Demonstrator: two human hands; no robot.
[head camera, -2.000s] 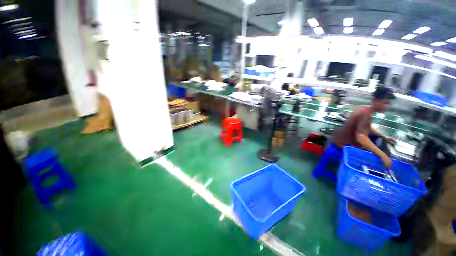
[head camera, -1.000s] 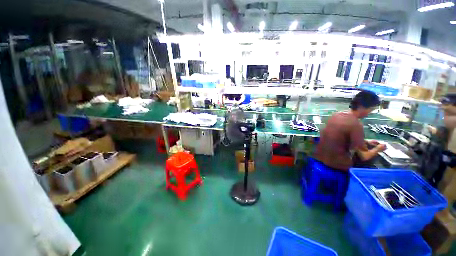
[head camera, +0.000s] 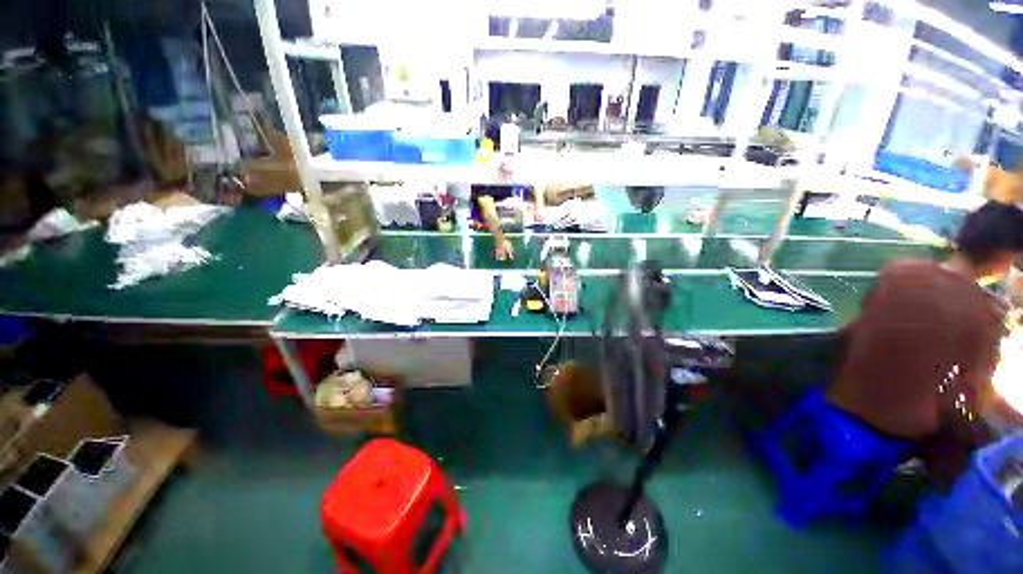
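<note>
Neither of my hands is in view. Ahead is a green bench (head camera: 673, 317). A pile of white, flat pieces (head camera: 387, 294) lies on it; I cannot tell single pieces apart. To their right stands a small box-like device (head camera: 560, 285), likely the soldering station, with a yellow item beside it and a pale cord hanging over the bench edge. Dark panels with white borders (head camera: 776, 289) lie further right on the bench.
A red stool (head camera: 393, 505) stands in front of the bench, and a black floor fan (head camera: 637, 359) right of it. A person (head camera: 922, 342) sits on a blue stool (head camera: 819, 457) at right, beside a blue basket (head camera: 982, 510). Cartons and a pallet (head camera: 146, 493) are at lower left.
The view has come closer to the bench and swung from the pillar and floor toward it. The red stool and fan appear larger; the empty blue basket has left the picture.
</note>
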